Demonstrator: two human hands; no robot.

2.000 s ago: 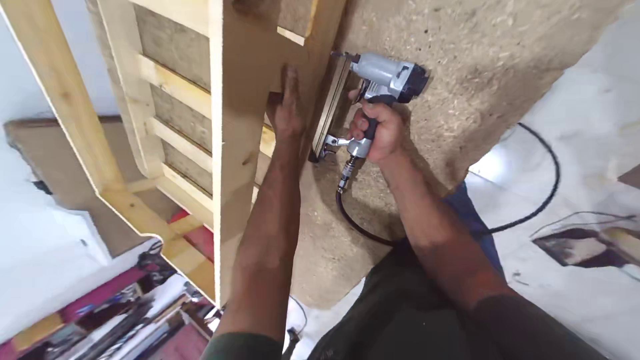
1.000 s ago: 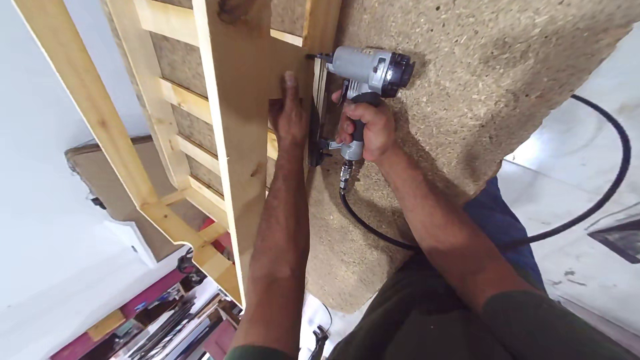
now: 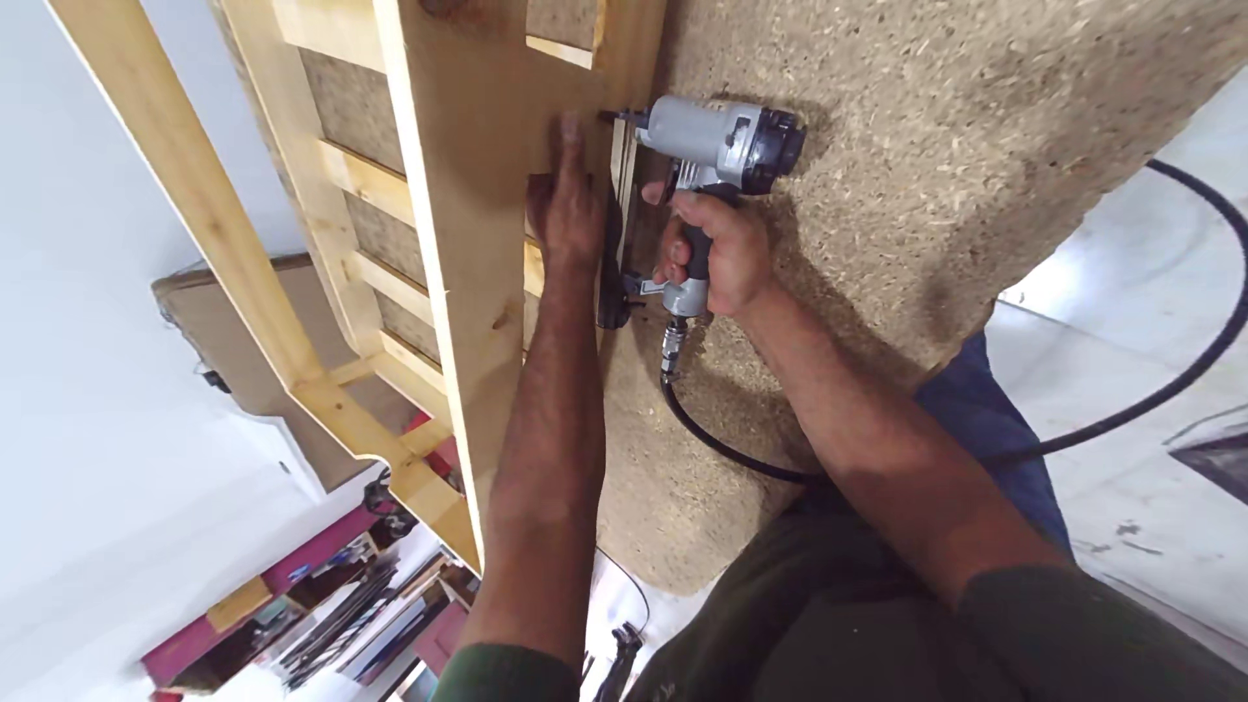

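Note:
My right hand (image 3: 717, 244) grips the black handle of a grey pneumatic nailer (image 3: 717, 141), index finger near the trigger. The tool's nose points left and meets the edge of a slatted pine frame (image 3: 468, 195); its long magazine (image 3: 624, 195) runs along that edge. A black air hose (image 3: 721, 448) leaves the handle's metal coupling. My left hand (image 3: 570, 210) lies with fingers extended on the frame's wooden board, just left of the magazine. Part of a dark piece shows beside its fingers; whether the hand holds it is unclear.
The frame rests on a particleboard work surface (image 3: 907, 127). The hose loops over the tiled floor (image 3: 1092, 361) at the right. Shelving with assorted items (image 3: 341, 604) stands at lower left, and a brown panel (image 3: 283, 322) is by the white wall.
The nailer, in my right hand, has shifted slightly along the frame edge since the first frame. My left hand stays on the board. The view has moved a little.

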